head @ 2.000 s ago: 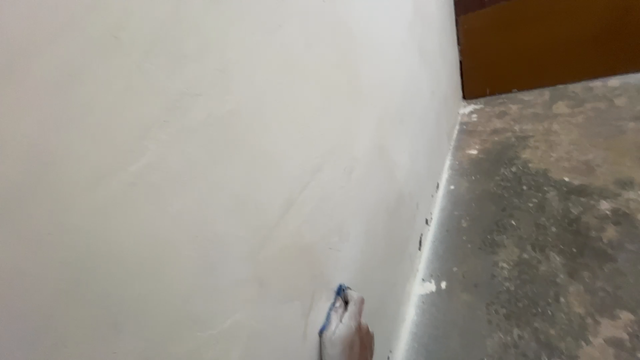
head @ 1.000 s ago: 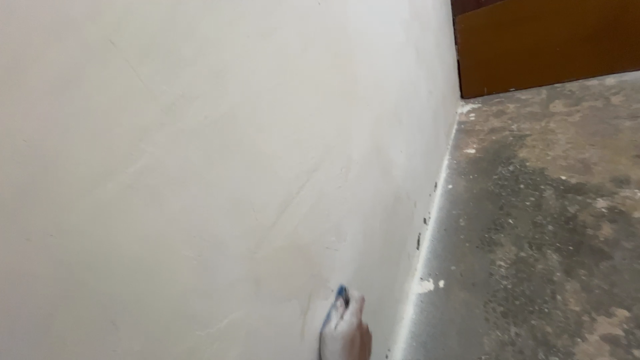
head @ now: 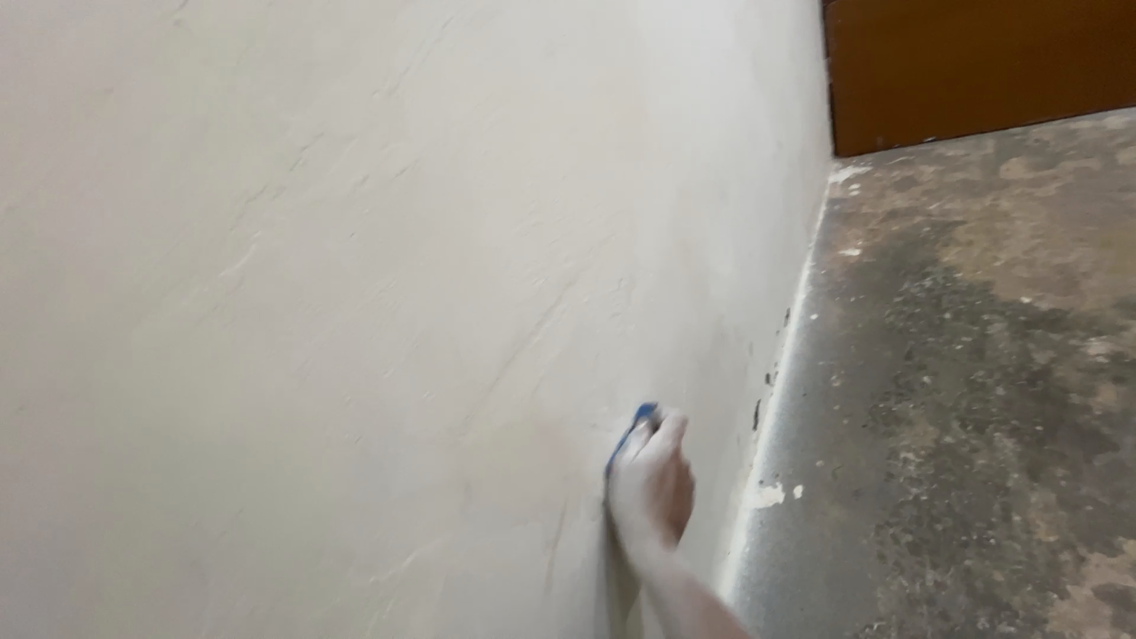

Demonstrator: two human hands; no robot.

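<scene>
My right hand (head: pixel 652 475), coated in white dust, is closed around a thin blue object (head: pixel 628 437) low on the off-white plastered wall (head: pixel 355 266). Only a blue edge and tip show past the fingers, so its kind cannot be told. The blue edge lies against or very close to the wall, and a shadow falls beside the wrist. Fine ridges, scratches and faint patches mark the plaster above and left of the hand. My left hand is not in view.
A worn, stained concrete floor (head: pixel 994 399) runs along the right, with white splatters (head: pixel 768 495) near the wall's base. Small dark chips mark the wall just above the floor line. A brown panel (head: pixel 976 71) stands at the top right, by the wall's far end.
My right hand has moved up in the view, and its wrist and part of the forearm now show. It keeps hold of the blue object.
</scene>
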